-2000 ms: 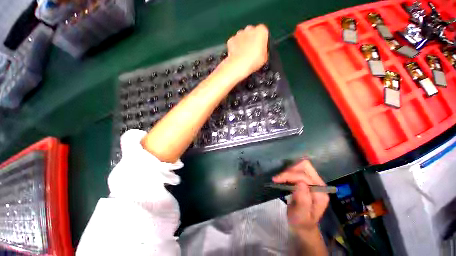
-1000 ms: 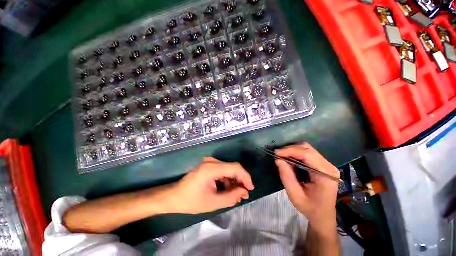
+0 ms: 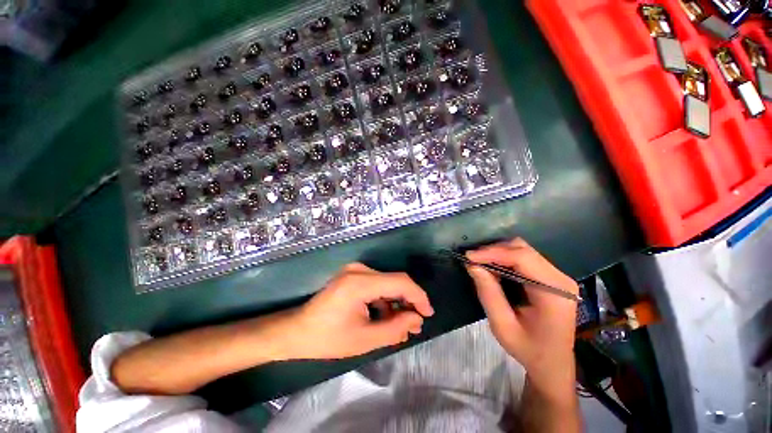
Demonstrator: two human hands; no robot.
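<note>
My left hand (image 3: 364,313) is below the tray, thumb and fingertips curled close together. A dark patch shows inside the curl; I cannot tell if a small part is pinched there. My right hand (image 3: 529,300) is shut on thin dark tweezers (image 3: 525,277), their tips pointing left to the bench just below the tray. A few tiny black parts (image 3: 464,238) lie by the tips; others there are blurred. The clear blister tray (image 3: 339,227) lies in front of me with rows of small dark round units (image 3: 336,82) in its pockets.
A red parts tray (image 3: 622,165) at the right holds metal-ended assemblies (image 3: 697,114) and a dark shiny heap. A red tray (image 3: 51,338) with a clear blister tray sits at the lower left. A wired device (image 3: 622,317) with an orange piece is beside my right forearm.
My left hand has come down from over the blister tray to below it, near my right hand. The view has shifted. Over the last second both hands have barely moved.
</note>
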